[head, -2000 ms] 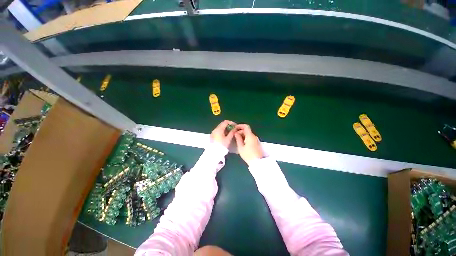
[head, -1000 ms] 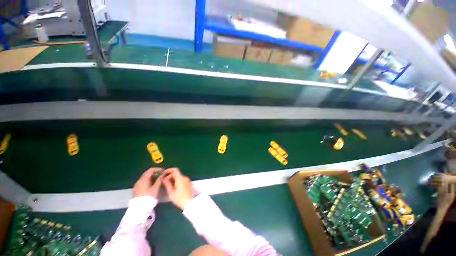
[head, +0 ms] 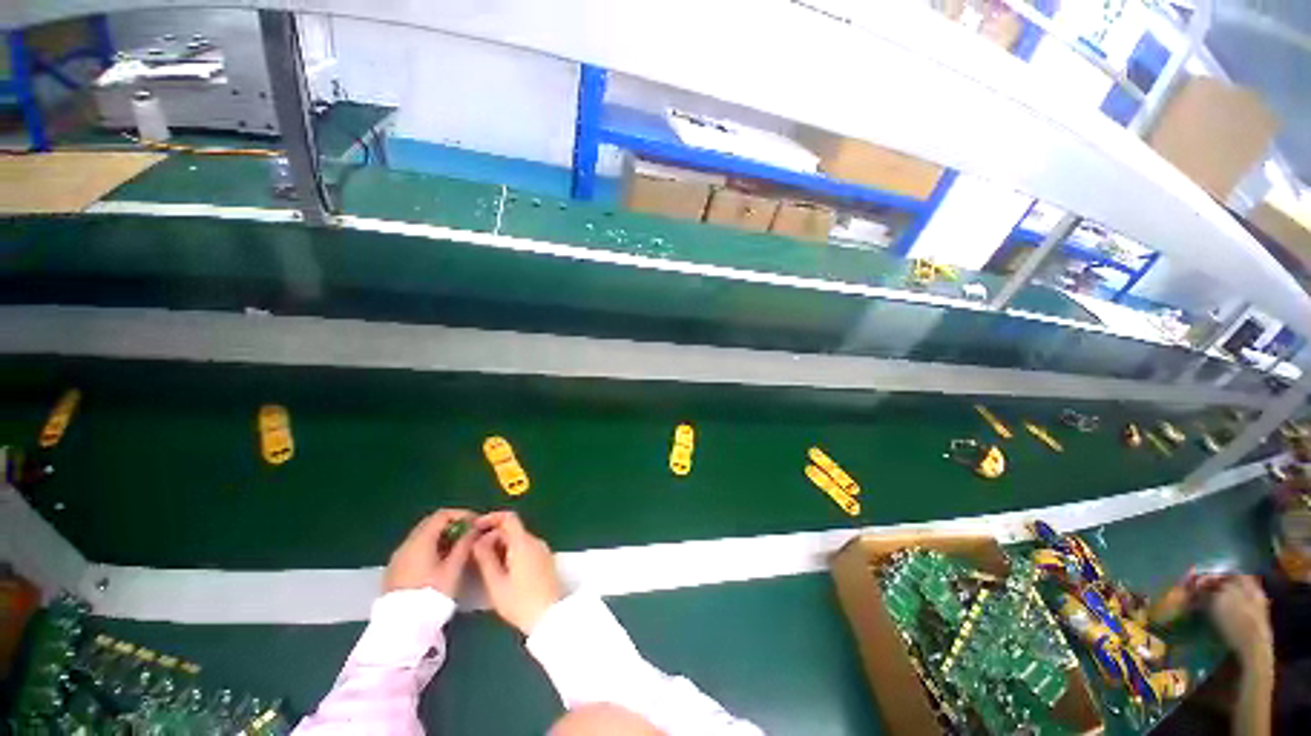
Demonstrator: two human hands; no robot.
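My left hand (head: 429, 552) and my right hand (head: 515, 564) are close together above the pale belt edge rail (head: 690, 561). A small green circuit board (head: 457, 531) shows between the fingertips of both hands, mostly hidden by them. Yellow car-shaped shells lie spread along the dark green conveyor belt beyond, one (head: 506, 466) just past my hands and another (head: 682, 449) to its right. Two more shells (head: 833, 482) lie side by side further right. A wired yellow unit (head: 988, 460) lies on the belt beyond them.
A pile of green PCB panels (head: 137, 690) lies at the lower left. An open cardboard box of boards (head: 863, 611) stands at the right, with a heap of blue-and-yellow wired parts (head: 1107, 618) beside it. Another person's hand (head: 1236, 615) is at the far right. A metal post (head: 295, 130) stands behind the belt.
The view has swung right since the earliest frame and now shows the right box fully and the neighbour's hand. My hands stay together at the small board.
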